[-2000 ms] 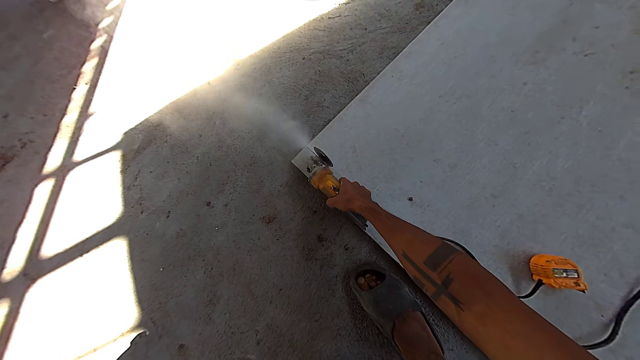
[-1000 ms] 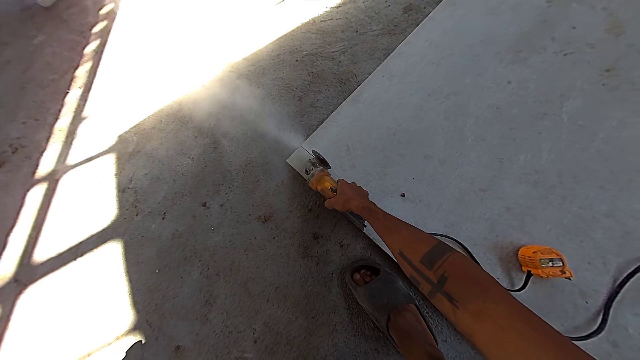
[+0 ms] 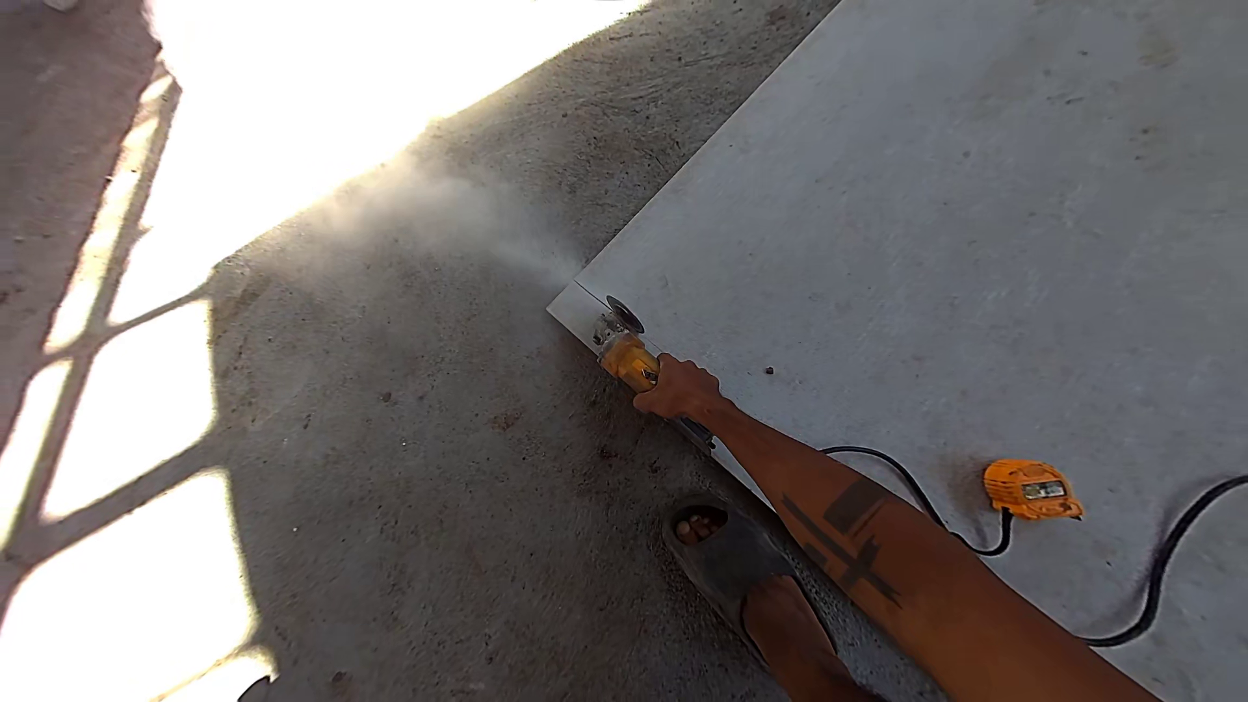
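My right hand (image 3: pixel 681 388) is closed around the body of a yellow angle grinder (image 3: pixel 629 362). Its cutting disc (image 3: pixel 625 315) stands over the pale flat board (image 3: pixel 926 214), close to the board's left corner. A thin dark line runs on the board from the disc to the edge, with a narrow strip beside it. Pale dust (image 3: pixel 458 214) streams up and left from there. On the board, right of my forearm, lies an orange tape measure (image 3: pixel 1032 489). My left hand does not show.
A black power cord (image 3: pixel 1160 556) curves across the board past the tape measure. My foot in a dark slide sandal (image 3: pixel 731 556) rests on the rough concrete floor (image 3: pixel 419 487) beside the board's lower edge. Bright sunlight patches lie at left.
My right hand, still around the grinder, stays near the board's corner. The dust cloud has spread further up and left. The view has shifted slightly.
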